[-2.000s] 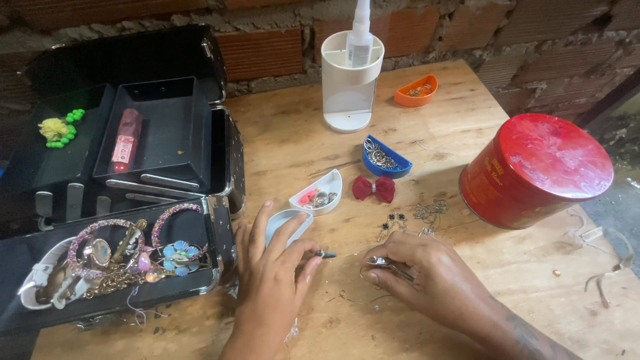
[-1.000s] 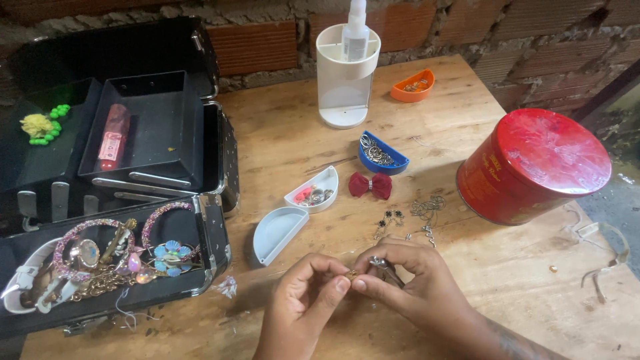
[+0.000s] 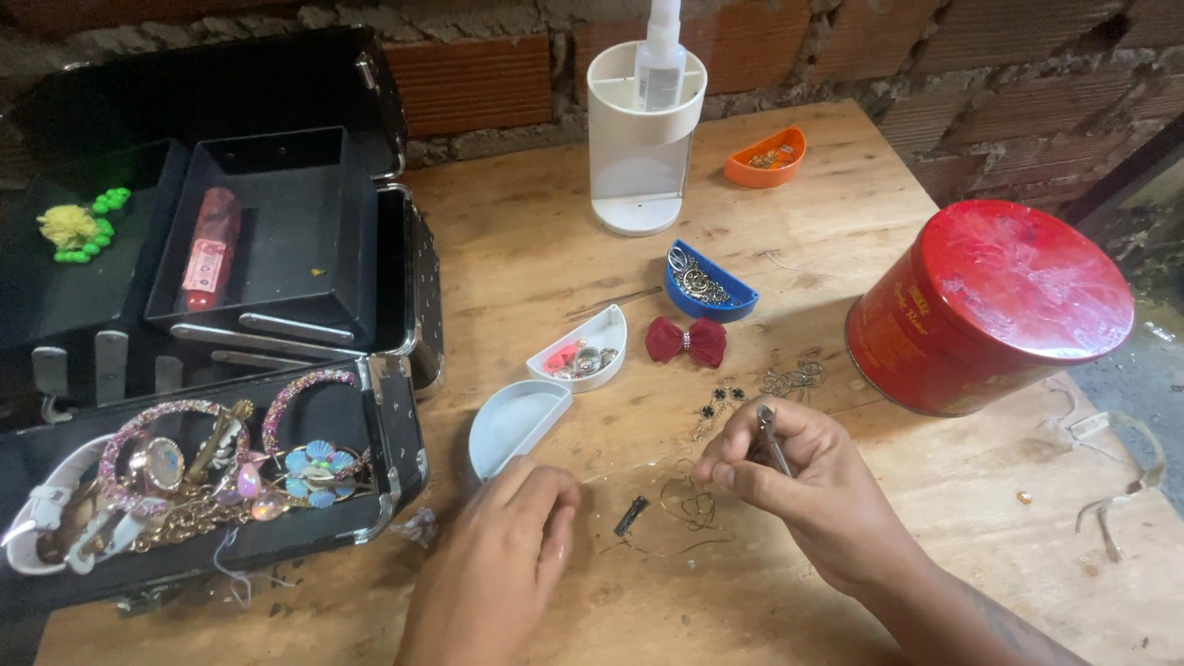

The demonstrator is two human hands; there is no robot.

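Observation:
My right hand (image 3: pixel 795 481) is closed around a small metal tool (image 3: pixel 770 439), apparently pliers, near the table's middle. A thin chain (image 3: pixel 694 509) lies on the wood just left of its fingertips. My left hand (image 3: pixel 513 546) is by the lower edge of a grey half-round tray (image 3: pixel 513 425), its fingers curled; whether something is between them cannot be seen. Between the hands lies a small dark metal piece (image 3: pixel 632 515). Beyond them are a white half-round tray (image 3: pixel 592 347) with trinkets, a dark red bow (image 3: pixel 686 341), a chain with dark flower shapes (image 3: pixel 720 407) and a tangled chain (image 3: pixel 794 377).
An open black jewellery case (image 3: pixel 407 453) with bracelets stands left. A red tin (image 3: pixel 962 324) is at right. Farther back are a blue tray (image 3: pixel 712 301) of metal pieces, an orange tray (image 3: pixel 766 171) and a white holder (image 3: pixel 638 157) with a bottle, before a brick wall.
My hands were together at the table's middle a second ago. The left hand has since moved left to the grey tray, while the right still holds the tool. The dark piece between them is now visible.

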